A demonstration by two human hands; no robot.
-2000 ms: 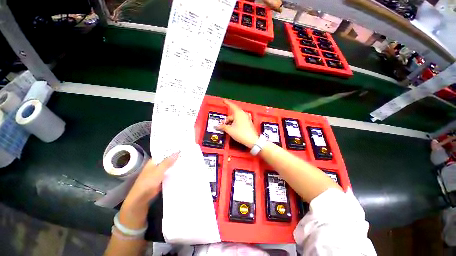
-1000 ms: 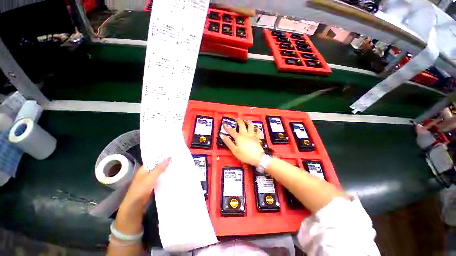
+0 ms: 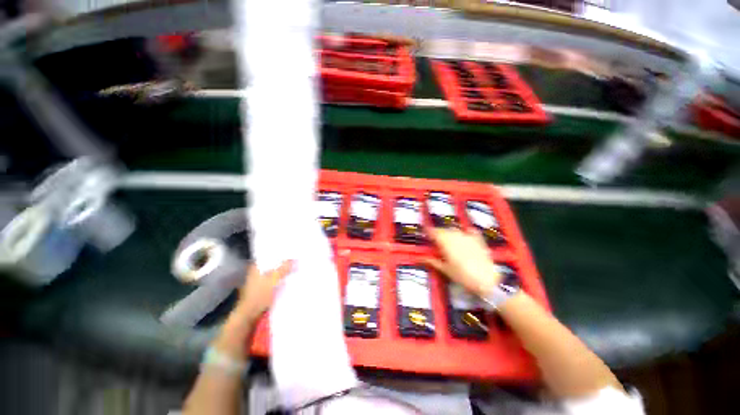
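Note:
The red tray point(image 3: 381, 353) lies in front of me with two rows of pockets, each visible pocket holding a black device point(image 3: 362, 300) with a pale printed face. My left hand point(image 3: 264, 290) grips the long white label strip point(image 3: 286, 154), which hangs over the tray's left part and hides some of it. My right hand point(image 3: 466, 261) is over the right half of the tray, blurred, its fingers near the gap between the rows. Whether it holds a label cannot be made out.
A label roll point(image 3: 200, 260) with a curled tail lies left of my left hand. More rolls point(image 3: 89, 203) stand at far left. Stacked red trays point(image 3: 365, 74) and another filled tray point(image 3: 495, 91) are across the belt. A second label strip point(image 3: 621, 150) hangs at upper right.
My right hand has moved right along the tray, away from the upper-row devices it was touching. My left hand still holds the strip. The view has shifted and blurred.

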